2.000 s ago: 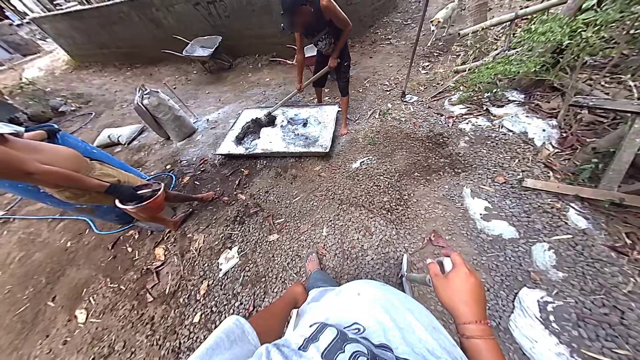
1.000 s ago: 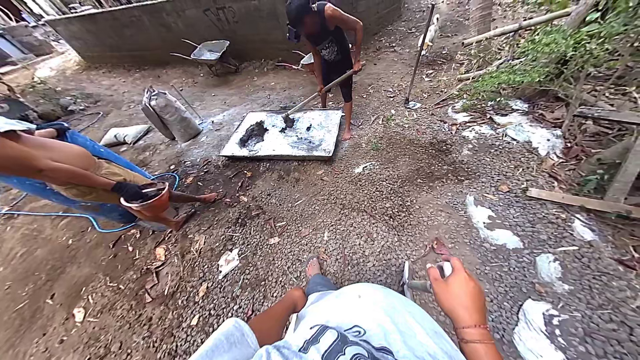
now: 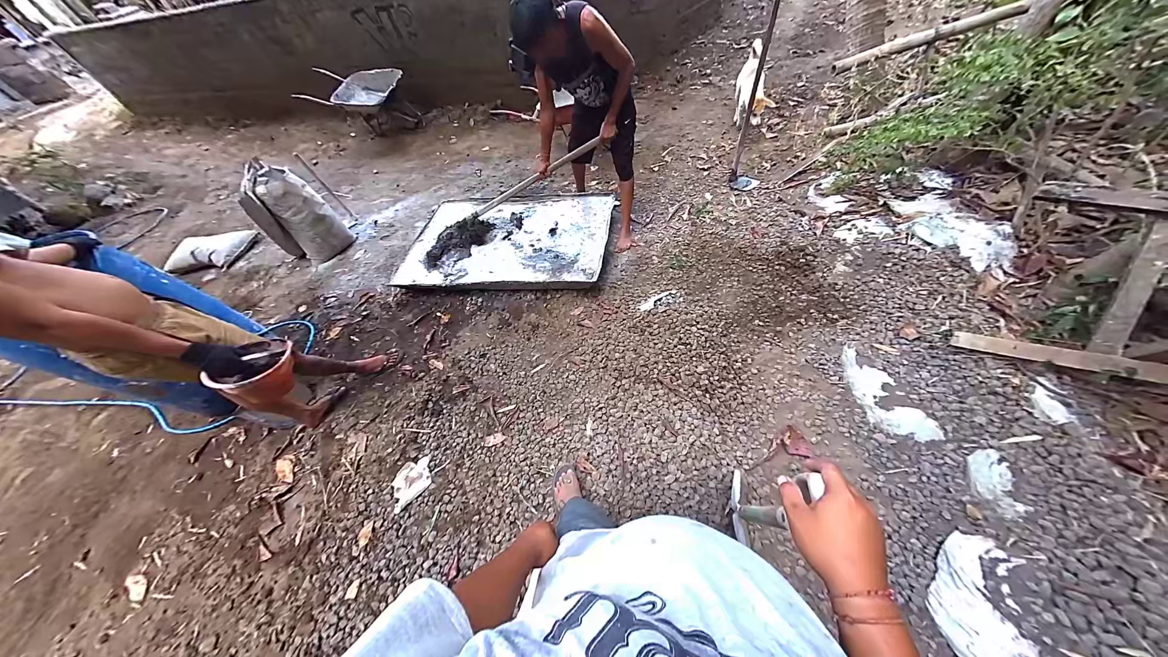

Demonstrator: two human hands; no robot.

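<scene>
My right hand (image 3: 839, 525) is closed around the handle of a metal tool (image 3: 753, 513), perhaps a trowel, above the gravel at the lower right. My left forearm (image 3: 500, 575) points down beside my shirt; the left hand itself cannot be made out. Farther ahead lies a white mixing board (image 3: 547, 242) with a dark wet mix (image 3: 459, 239) on it. A person (image 3: 593, 91) stands at its far edge, both hands on a long-handled tool (image 3: 538, 178) that reaches into the mix. At the left a gloved co-worker holds an orange bucket (image 3: 265, 379).
A wheelbarrow (image 3: 367, 89) stands by the concrete wall (image 3: 274, 55). Upright sacks (image 3: 297, 212) are left of the board. A blue hose (image 3: 160, 415) crosses the dirt. Timber planks (image 3: 1058, 356) and branches lie at the right; a pole (image 3: 756, 91) stands near a white animal (image 3: 748, 84).
The co-worker's long-handled tool has shifted over the board, and the dark mix is spread differently. My right hand has stayed nearly where it was, with the metal tool in it.
</scene>
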